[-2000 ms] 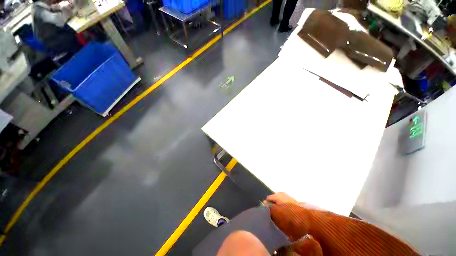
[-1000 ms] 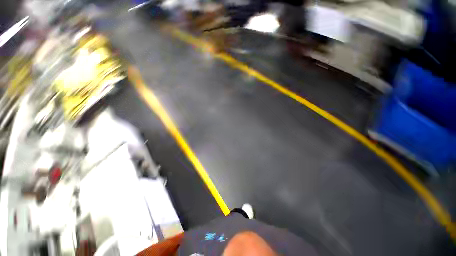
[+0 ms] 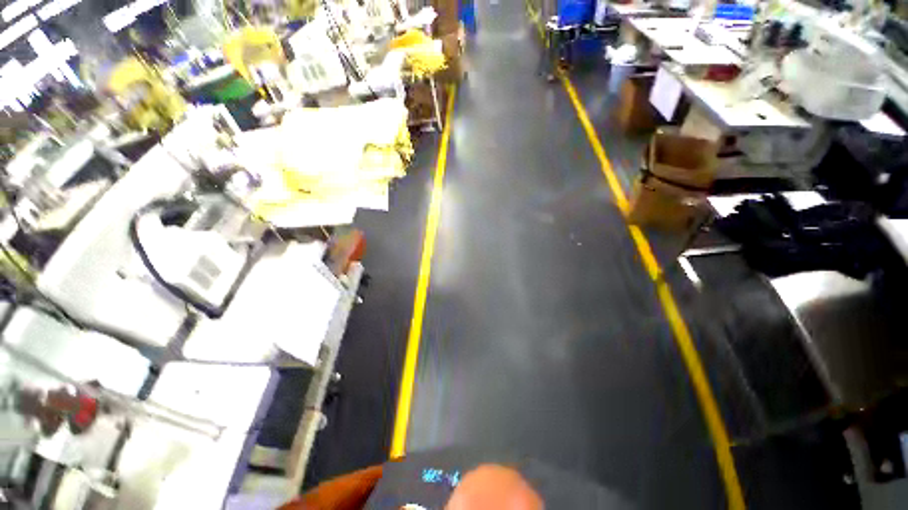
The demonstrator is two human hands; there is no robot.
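Observation:
Neither of my hands is in the picture. At the bottom edge a rust corduroy sleeve [image 3: 343, 490] shows beside my dark grey apron [image 3: 423, 482] with blue characters. A blurred, skin-coloured rounded shape [image 3: 494, 488] covers part of the apron; I cannot tell what it is. Ahead lies a dark grey floor aisle [image 3: 508, 289] between two yellow lines.
On the left are white work tables [image 3: 264, 311] with machines and a pile of pale yellow material [image 3: 334, 154]. On the right stand an open cardboard carton [image 3: 677, 179], a table with black material [image 3: 796, 234] and a white sewing machine [image 3: 831, 75].
My view has swung from the white table with brown pieces, past the blue bin, to look straight along the aisle. The hand at the table edge has left the picture.

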